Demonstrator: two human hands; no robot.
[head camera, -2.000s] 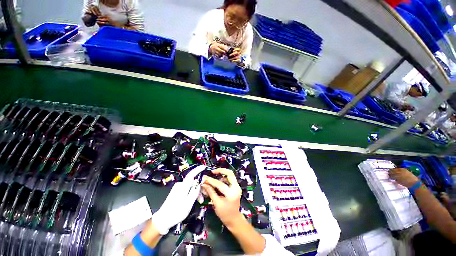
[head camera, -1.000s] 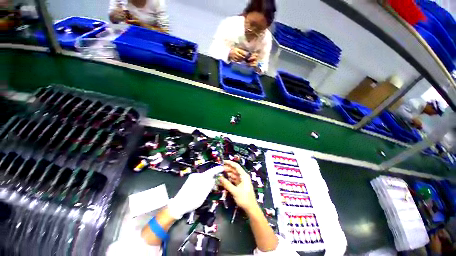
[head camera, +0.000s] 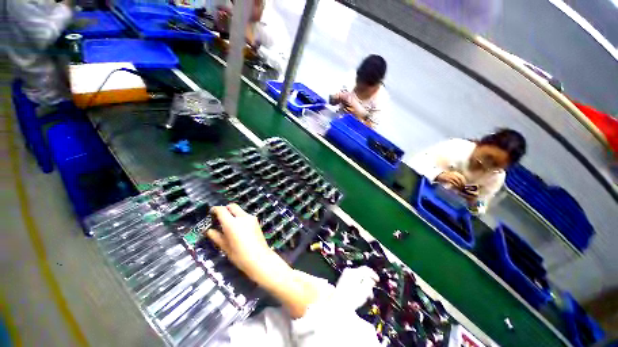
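A large clear ribbed blister tray (head camera: 159, 278) lies in front, with rows of black units with green boards in its far part and bare ribs in its near part. My bare right hand (head camera: 234, 234) is over the tray, its fingertips on a circuit board assembly (head camera: 196, 234) at the end of a filled row. My gloved left hand (head camera: 356, 286) is at the left edge of the heap of assemblies (head camera: 400, 298). It is partly hidden by my right sleeve, and I cannot tell whether it holds anything.
A green conveyor (head camera: 366, 210) runs beyond the tray and heap, with a few single units on it. Blue bins (head camera: 444, 213) and people stand across it. Metal posts rise by the belt. A white and orange box (head camera: 108, 85) is at the far left. A printed sheet's corner (head camera: 464, 337) shows at bottom.
The view has swung left. My right hand has left my left hand and the heap and moved to the tray. My left hand has stayed by the heap.
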